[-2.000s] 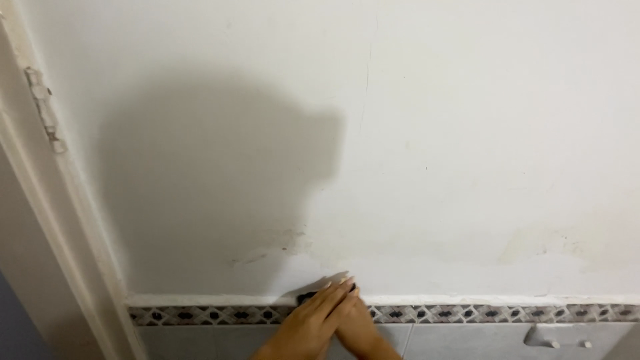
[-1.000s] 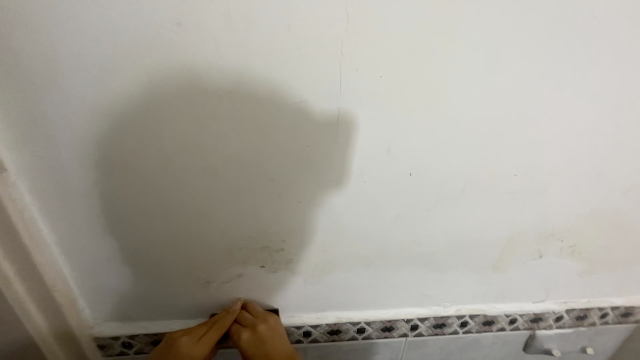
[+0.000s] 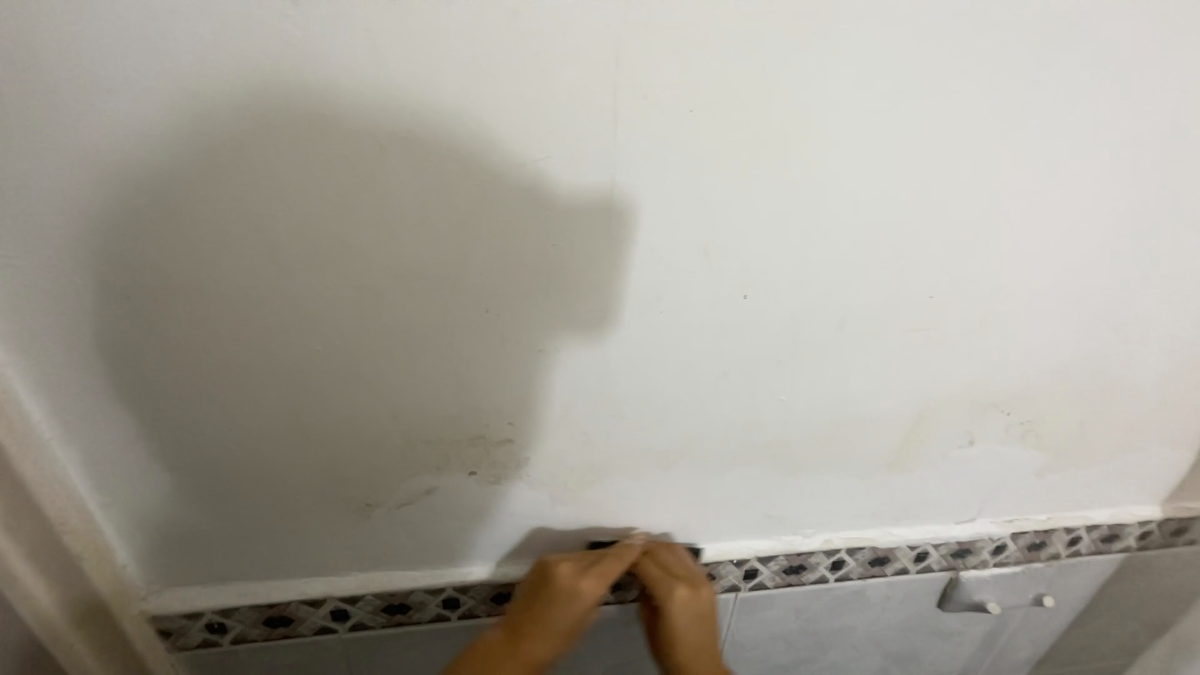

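Both my hands meet at the bottom centre, over the patterned border tiles [image 3: 394, 606]. My left hand [image 3: 562, 595] comes in from the lower left, its fingers reaching up to the right. Beside it my right hand [image 3: 680, 595] leans in, fingertips touching those of the left. Under the fingers lies a flat dark object [image 3: 695, 551], mostly hidden, held against the wall just at the top edge of the border. Its kind cannot be told. The white painted wall [image 3: 806, 234] above bears stains and peeling patches.
A door frame [image 3: 66, 553] runs down the left side. At the lower right, a grey wall fixture [image 3: 1017, 583] with two pale pegs sits on the grey wall tiles [image 3: 825, 619]. A large shadow covers the left part of the wall.
Both hands have moved right along the border since one second ago, with the dark object beneath them. Two seconds ago they were also together at the border.
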